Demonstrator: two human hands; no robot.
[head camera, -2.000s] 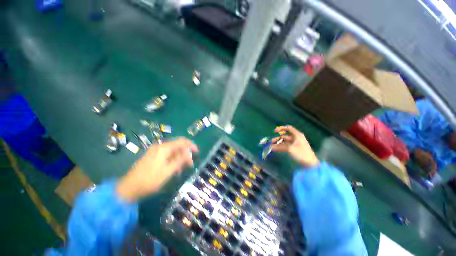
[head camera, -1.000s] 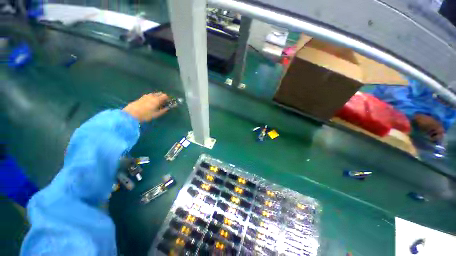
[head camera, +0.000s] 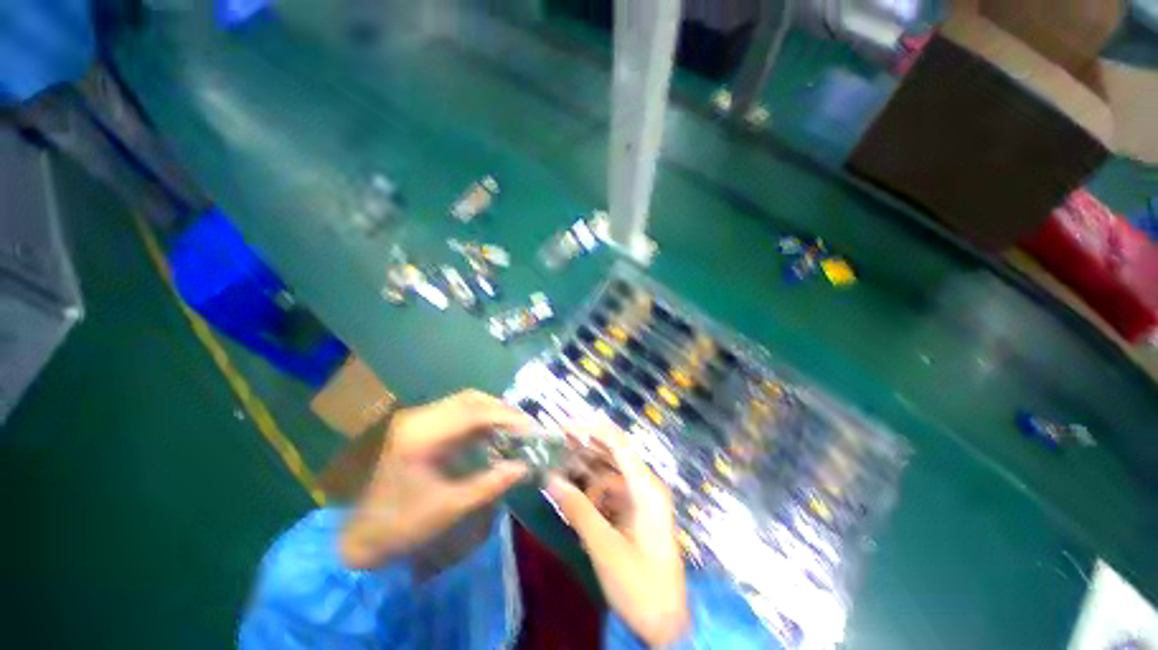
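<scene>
My left hand (head camera: 425, 476) is at the lower middle, fingertips closed on a small silver-grey device subassembly (head camera: 531, 451). My right hand (head camera: 625, 527) meets it from the right, its thumb and fingers on the same unit. The picture is blurred, so the unit's details are hidden. The clear blister tray (head camera: 711, 419) with rows of black-and-orange parts lies beyond and to the right of my hands, its near left edge partly behind them. Several loose units (head camera: 521, 318) lie on the green bench left of the tray. A blue unit with a yellow piece (head camera: 836, 271) lies behind the tray.
A pale metal upright (head camera: 641, 127) stands behind the tray. An open cardboard box (head camera: 984, 127) and red plastic packs (head camera: 1102, 260) are at the upper right. A blue bin (head camera: 241, 286) is at the left. Another blue unit (head camera: 1048, 429) and a white sheet (head camera: 1118, 616) are at the right.
My left hand has come back from beside the upright, with a unit in its fingers. My right hand has come into view and touches that unit. The view has shifted towards the left floor.
</scene>
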